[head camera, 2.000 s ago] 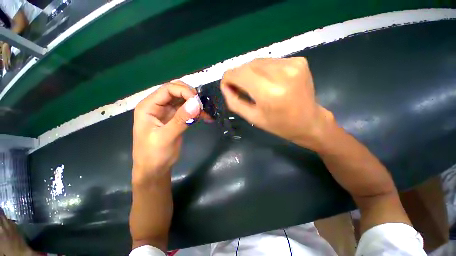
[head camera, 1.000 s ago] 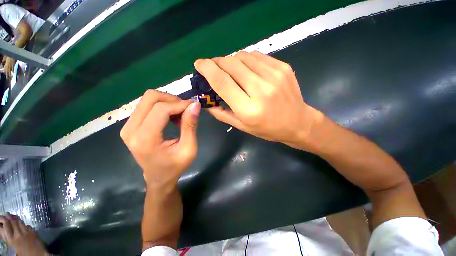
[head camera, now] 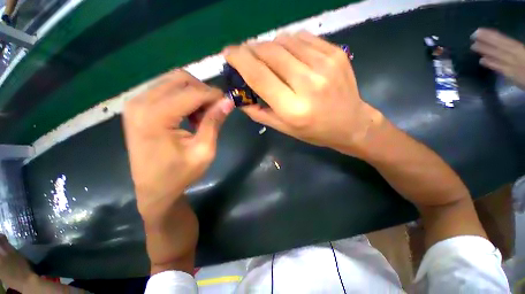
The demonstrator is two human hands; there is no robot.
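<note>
A small black electronic unit point(head camera: 242, 96) with an orange-gold flex cable shows between my hands over the dark green belt. My right hand point(head camera: 308, 92) is closed around it from the right and hides most of it. A small coloured end shows beyond my right fingers. My left hand point(head camera: 172, 135) is slightly blurred; its thumb and index fingertips meet at the orange end of the unit. Whether they pinch a small piece or the unit itself is hidden.
A circuit board point(head camera: 444, 78), blue and white with a black end, lies on the belt point(head camera: 322, 195) at right. Another person's hand point(head camera: 502, 53) is beside it. Another person's arm is at lower left. A tiny pale scrap point(head camera: 262, 130) lies below my hands. A white rail point(head camera: 75, 131) runs behind.
From apart two seconds ago, my hands came together at the unit. Since one second ago, a circuit board and another person's hand have appeared at right.
</note>
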